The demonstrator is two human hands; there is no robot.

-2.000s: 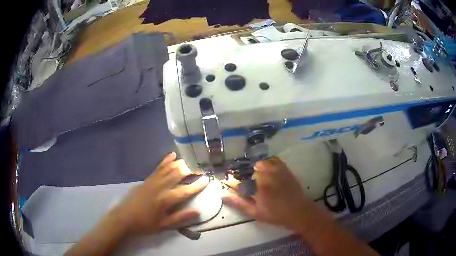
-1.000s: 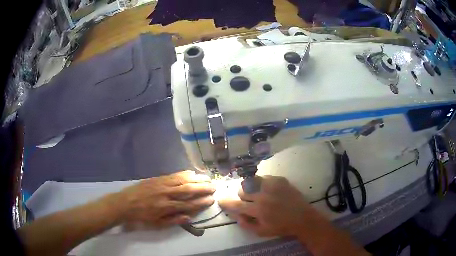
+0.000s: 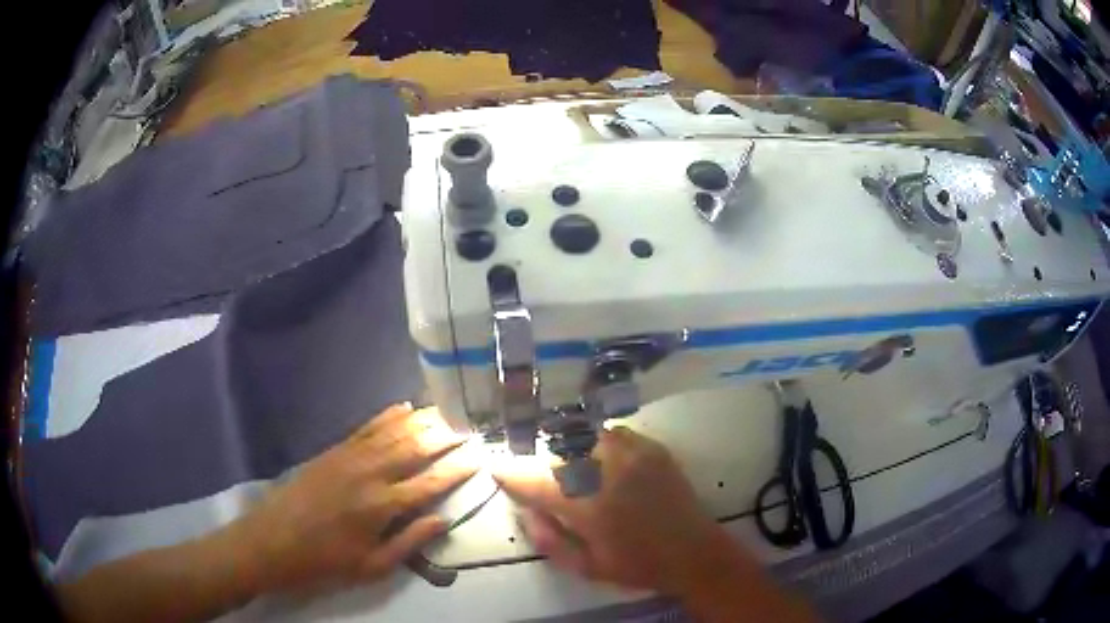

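A pale pocket piece lies along the front edge of a dark grey garment panel and runs under my left hand. My left hand lies flat, fingers pointing at the brightly lit presser foot area. My right hand is just right of the needle, fingertips low on the bed; its fingers are partly hidden behind the machine's parts. The needle itself is lost in the glare. The white sewing machine with a blue stripe stands over the work. I cannot tell whether either hand grips cloth.
Black-handled shears lie on the machine bed right of my right hand. A second pair of scissors is at the far right. A stack of cut grey panels lies behind the work at left. Dark purple fabric lies beyond the machine.
The dark panel has shifted and buckled into a fold at left, baring more white at the left edge. My left hand's fingers are more spread than a second ago. The camera view has shifted slightly.
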